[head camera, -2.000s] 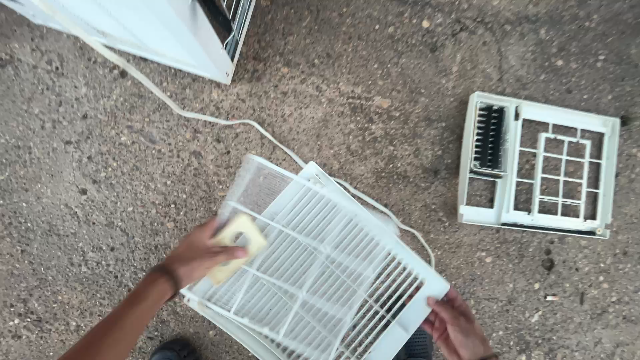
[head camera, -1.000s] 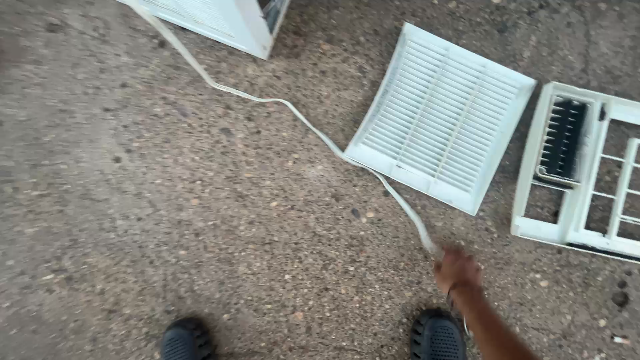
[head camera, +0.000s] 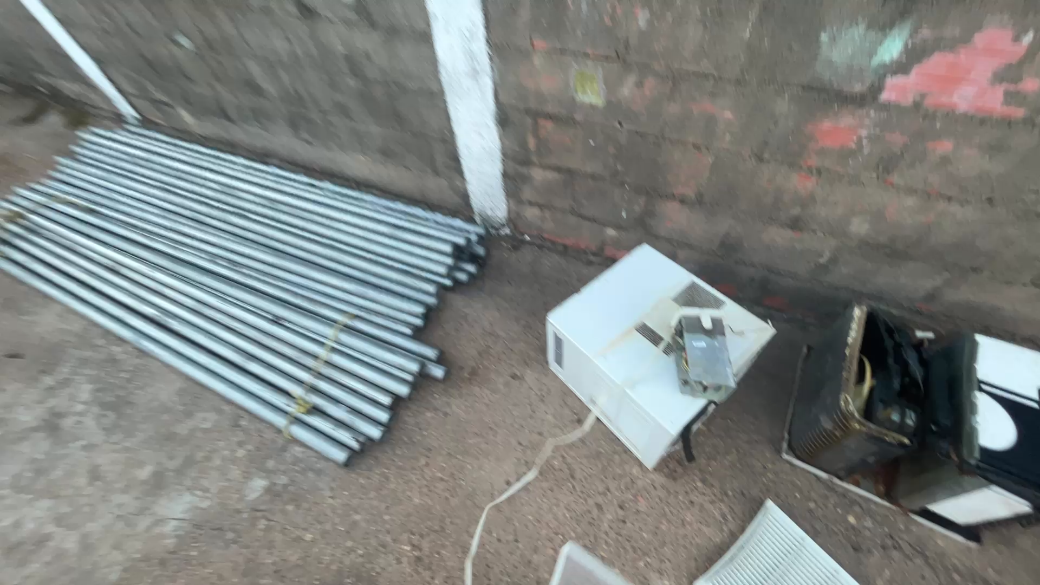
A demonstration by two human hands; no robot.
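Neither of my hands shows in the head view now. A white metal appliance housing (head camera: 626,349) stands on the ground near the wall, with a small metal box (head camera: 705,357) lying on top. Its pale power cord (head camera: 520,483) trails down to the lower edge of the view. At the bottom edge a white louvered panel (head camera: 776,552) and the corner of another pale piece (head camera: 587,567) are partly in view, the rest of each cut off.
Galvanized metal pipes (head camera: 227,276), tied with yellowish cord, lie at the left. A block wall (head camera: 691,138) with a white post (head camera: 471,114) runs behind. At the right sits an opened air conditioner chassis (head camera: 861,406) with its coil and dark parts.
The view has swung far up toward the wall. The hand that was by the cord a second ago is out of view. Earlier, a hand held a sponge against the mesh filter on the louvered panel.
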